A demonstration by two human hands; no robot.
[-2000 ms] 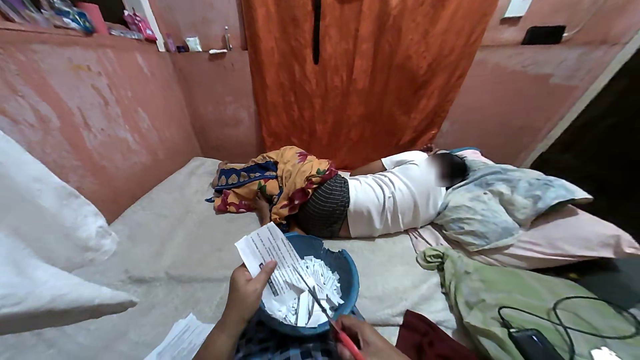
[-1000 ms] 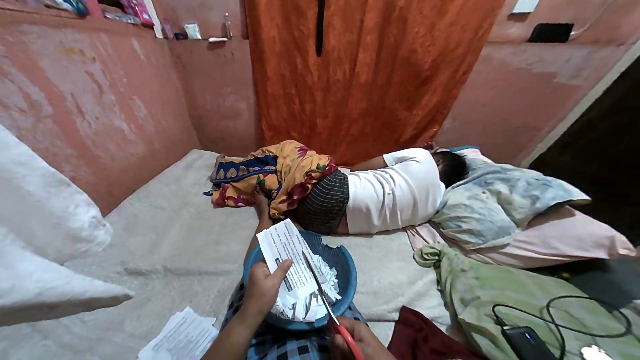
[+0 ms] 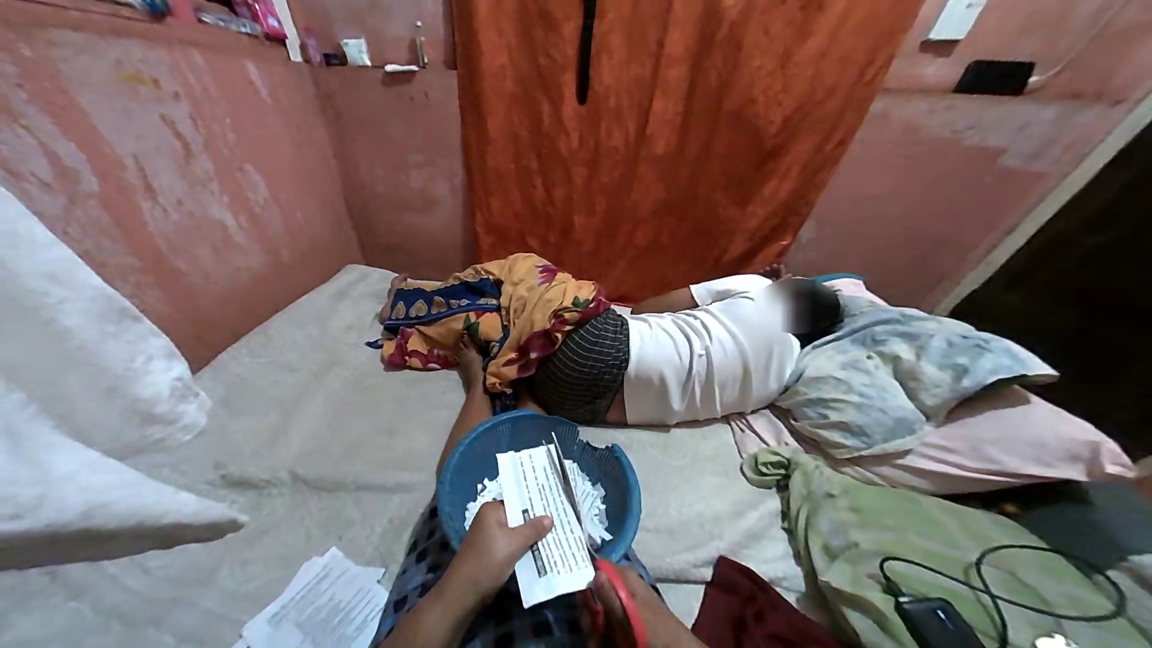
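Observation:
My left hand pinches a printed paper slip between thumb and fingers, over a blue plastic basket. My right hand grips the red handles of a pair of scissors, whose blades point away from me along the slip's right edge. How far the blades stand apart is hard to tell. Narrow white paper strips lie in the basket, which has a broken rim and rests at my lap. A stack of printed sheets lies on the bed to the left.
A person in a white shirt lies across the bed beyond the basket. Pillows are at the right. A green cloth bears a black device with a cable. White fabric hangs at the left, an orange curtain behind.
The slip has turned more upright, and the scissors have moved to lie along its right edge. Both hands keep their hold.

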